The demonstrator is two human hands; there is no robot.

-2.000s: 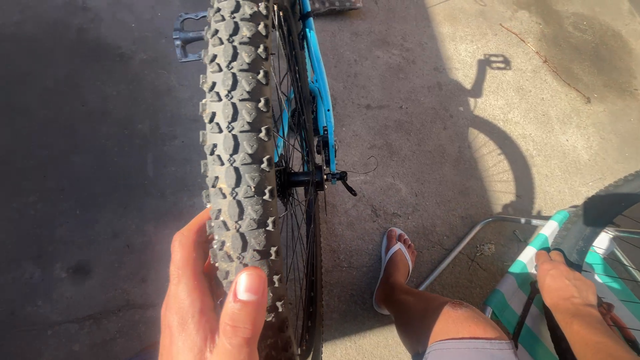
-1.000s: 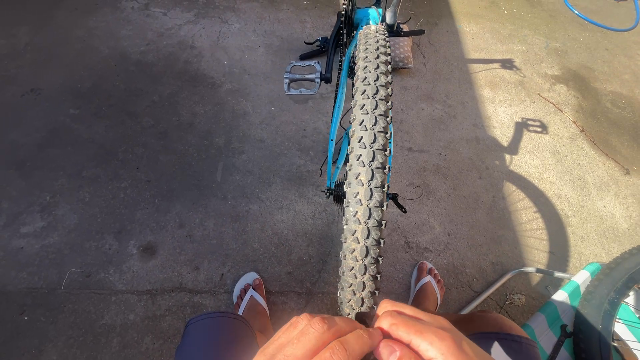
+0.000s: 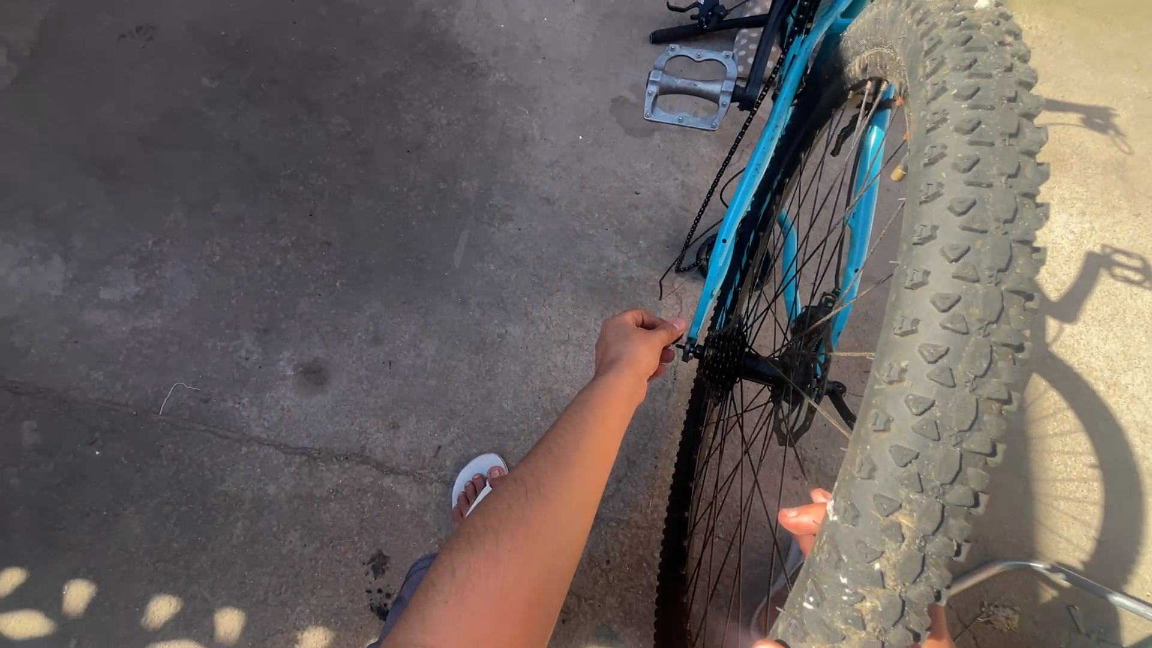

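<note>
My left hand [image 3: 637,345] is at the left end of the rear axle, its fingers pinched together beside the cassette [image 3: 723,358] and the tip of the blue bicycle frame [image 3: 751,180]; whether something small is between them cannot be told. A knobby tyre [image 3: 954,297] fills the right of the view, beside the spoked wheel [image 3: 747,486] in the frame. Low on the tyre, my right hand [image 3: 804,522] is mostly hidden behind it, with some fingers showing at its inner side. A disc brake rotor [image 3: 796,396] and a quick-release lever [image 3: 841,405] sit right of the hub.
A metal pedal [image 3: 691,87] and a slack chain [image 3: 720,180] lie beyond my left hand. My foot in a white flip-flop [image 3: 470,472] is on the cracked concrete floor [image 3: 297,270]. At lower right, a metal tube [image 3: 1053,569] curves near the tyre.
My hands, together at the tyre's near end one second ago, are now apart. The left has reached out to the axle end; the right is low at the tyre. The view has moved closer to the wheel.
</note>
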